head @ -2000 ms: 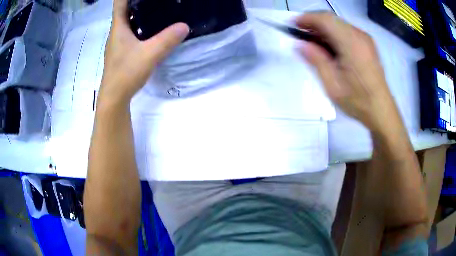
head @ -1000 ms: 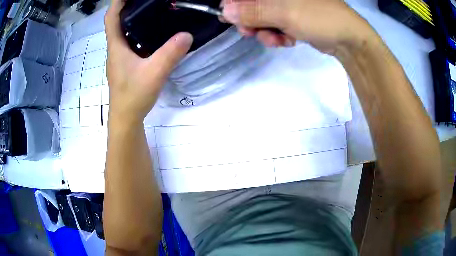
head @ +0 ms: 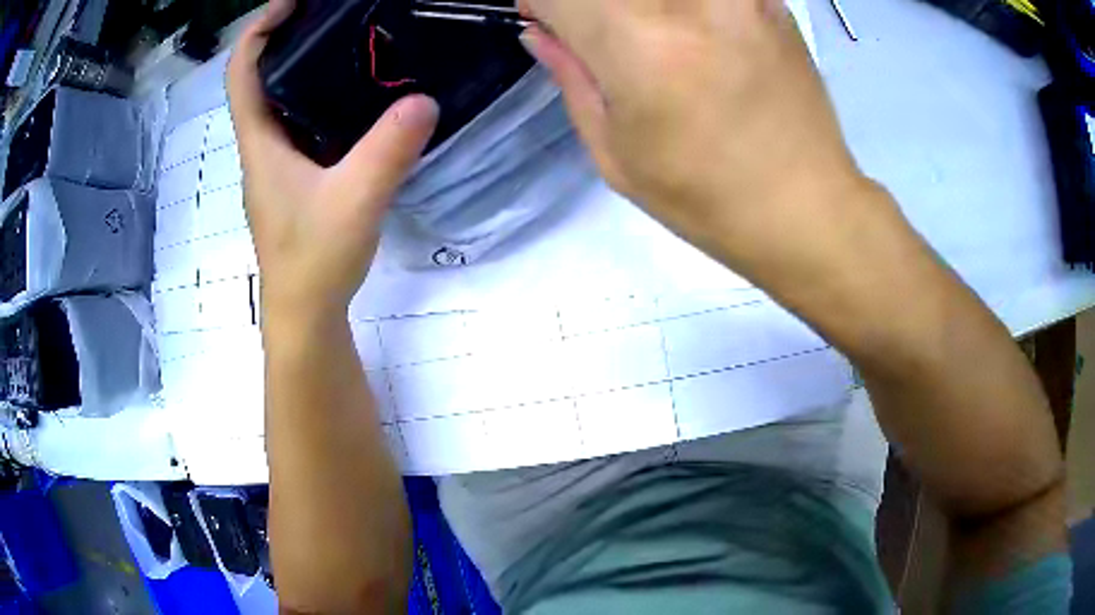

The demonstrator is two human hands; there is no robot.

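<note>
A black plastic housing point(head: 324, 72) lies at the top of the view, partly cut off by the edge, with a thin red wire point(head: 375, 58) showing in its opening. A soft white-grey bag point(head: 498, 180) is around its lower side. My left hand point(head: 318, 180) holds the housing's left side, thumb on its near edge. My right hand point(head: 690, 108) holds silvery tweezers point(head: 468, 13) whose shaft reaches left over the opening. Whether the tips touch the wire cannot be told.
White gridded sheet point(head: 540, 372) lies under the work. Black units in white-grey bags point(head: 106, 228) stand at left. A blue bin point(head: 180, 589) with black units is below left. Black modules point(head: 1069, 156) are at the right edge. A brown carton point(head: 919, 541) is below right.
My right hand has come from the right side over the housing with the tweezers. The red wire now shows as a longer line. The whole view has shifted slightly.
</note>
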